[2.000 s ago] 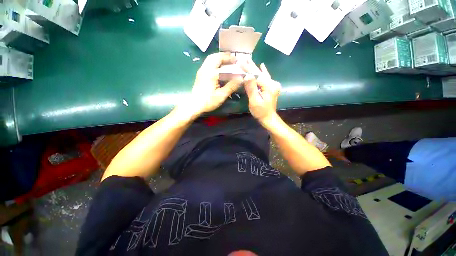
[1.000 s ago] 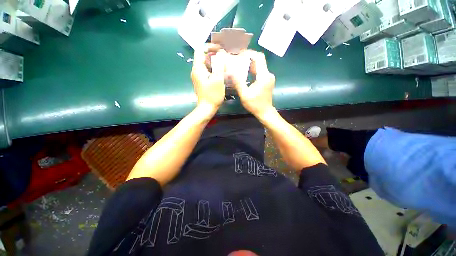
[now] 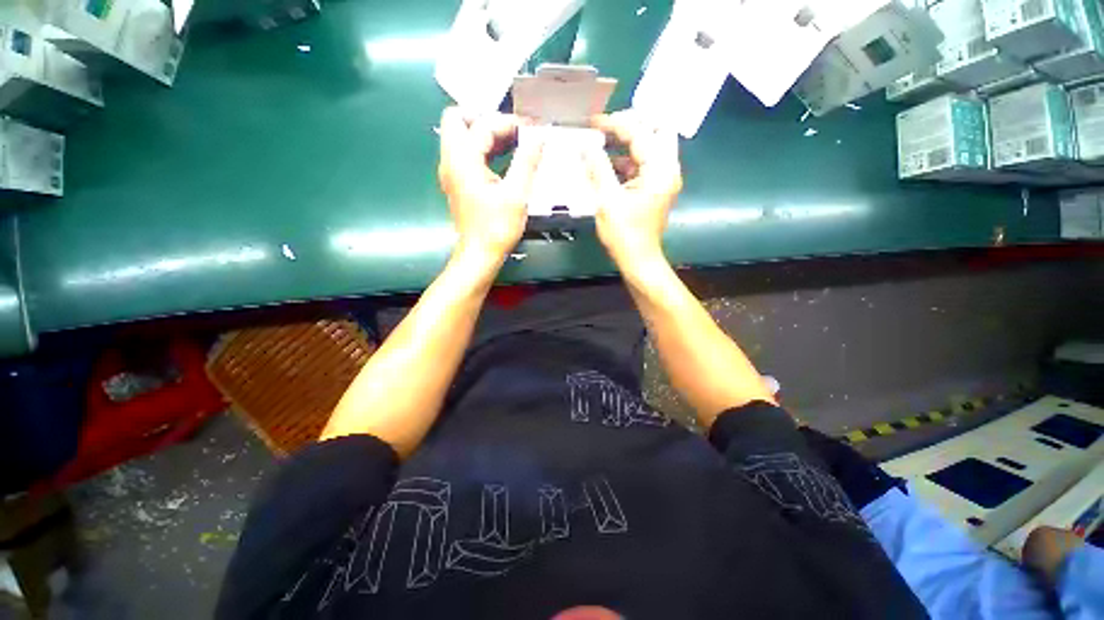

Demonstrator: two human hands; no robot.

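Observation:
A small white carton (image 3: 563,176) is held between my two hands above the front part of the green bench. Its lid flap (image 3: 564,96) stands up at the far side and looks pinkish grey inside. My left hand (image 3: 488,182) grips the carton's left side, with the thumb along its face. My right hand (image 3: 637,182) grips its right side in the same way. The white face between my thumbs is overexposed, so its details and any contents cannot be told.
Open white cartons (image 3: 690,67) lie at the far edge. Closed cartons (image 3: 942,136) are stacked at the right, more cartons (image 3: 30,158) at the left. White scraps dot the green bench (image 3: 303,158). A person's light blue sleeve (image 3: 926,539) is at lower right, beside a white panelled unit (image 3: 1053,454).
My hands have moved from working close together at the carton's front to holding its two sides, showing its white face. The person in blue has moved down at the right.

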